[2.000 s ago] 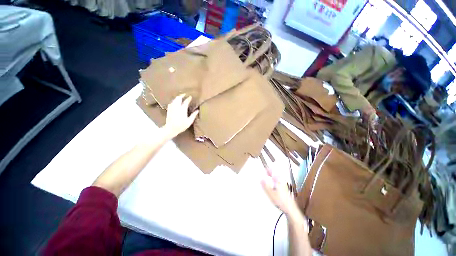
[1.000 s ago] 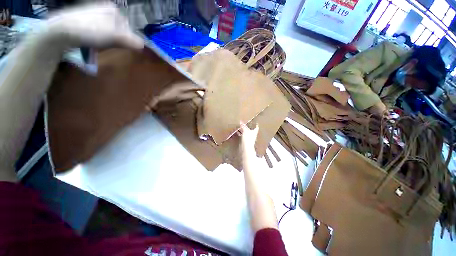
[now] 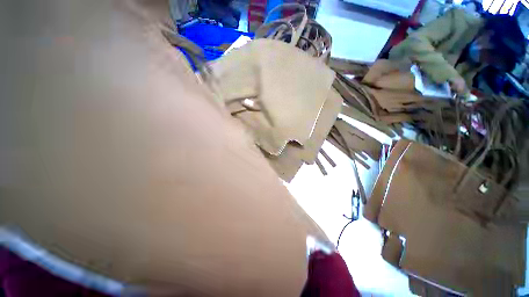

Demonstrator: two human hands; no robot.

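Note:
A large tan bag panel (image 3: 156, 174), blurred and very close, fills the left and lower middle. My left hand does not show; a dark red sleeve (image 3: 23, 275) lies below the panel at lower left. At the panel's lower right edge, a small pale patch shows above my right sleeve (image 3: 332, 275); it may be part of my right hand, and the rest is hidden. A stack of tan panels (image 3: 290, 87) lies beyond, a small pale plate (image 3: 250, 103) on its left part. Dark thread snips (image 3: 355, 204) lie on the white table with a thin black cord.
Brown panels with handles (image 3: 452, 232) lie at right. Loose strap strips (image 3: 348, 136) spread between the stacks. A blue crate (image 3: 209, 37) stands behind. A person (image 3: 435, 46) in a tan top works across the table at upper right, near a heap of brown straps (image 3: 493, 125).
The large panel, darker and raised at left a second ago, now covers the left and lower middle. My right hand has left the stack. The stack's left part now shows a pale plate.

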